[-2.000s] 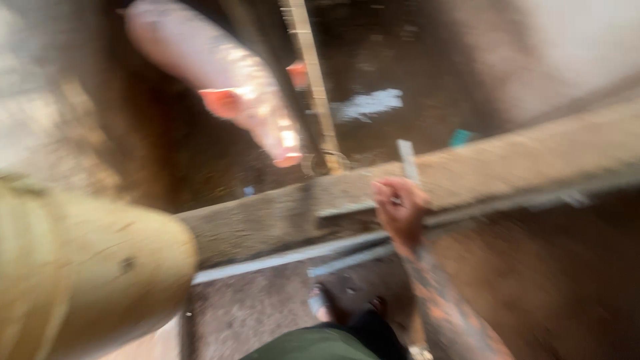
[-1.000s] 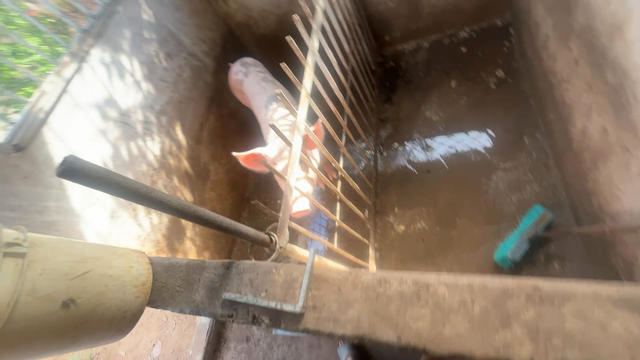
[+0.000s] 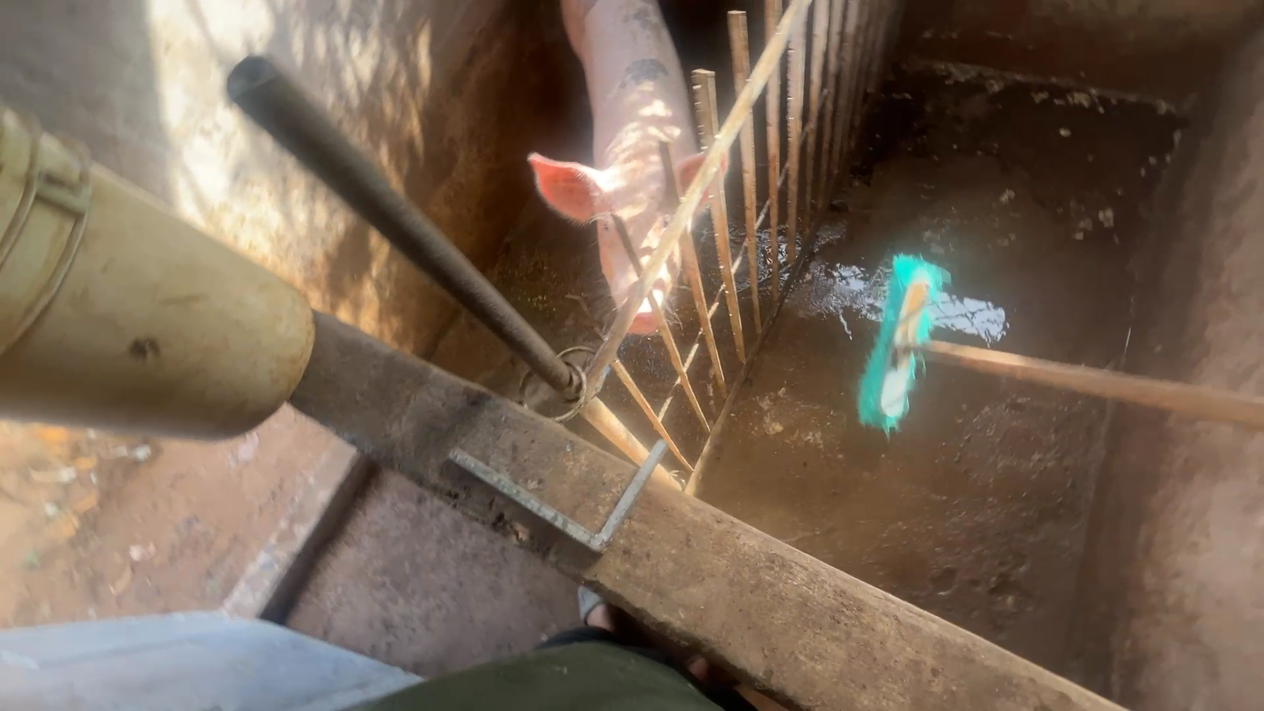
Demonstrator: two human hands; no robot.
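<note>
Neither my left hand nor my right hand shows now. A push broom with teal bristles (image 3: 901, 346) lies over the wet pen floor, its wooden handle (image 3: 1086, 380) running to the right edge; what holds it, if anything, is out of view. Left of it, beyond a slatted barrier (image 3: 713, 247), a pink pig (image 3: 642, 188) with dark spots faces my way, head lowered. A grey pole (image 3: 395, 217) slants up to the left from a wire ring (image 3: 573, 385) at the low wall (image 3: 770, 592). A bent metal bar (image 3: 533, 504) rests on that wall.
A large cream cylindrical container (image 3: 148, 326) juts in at the left, by the wall's end. The low wall crosses between my body and the pens. Rough side walls (image 3: 1205, 395) bound the pens. A pale blue-grey surface (image 3: 178, 662) shows at the bottom left.
A hand seen at the low wall two seconds ago is out of view. The teal broom has moved left, nearer the slatted barrier, and more of its handle shows. The view has turned.
</note>
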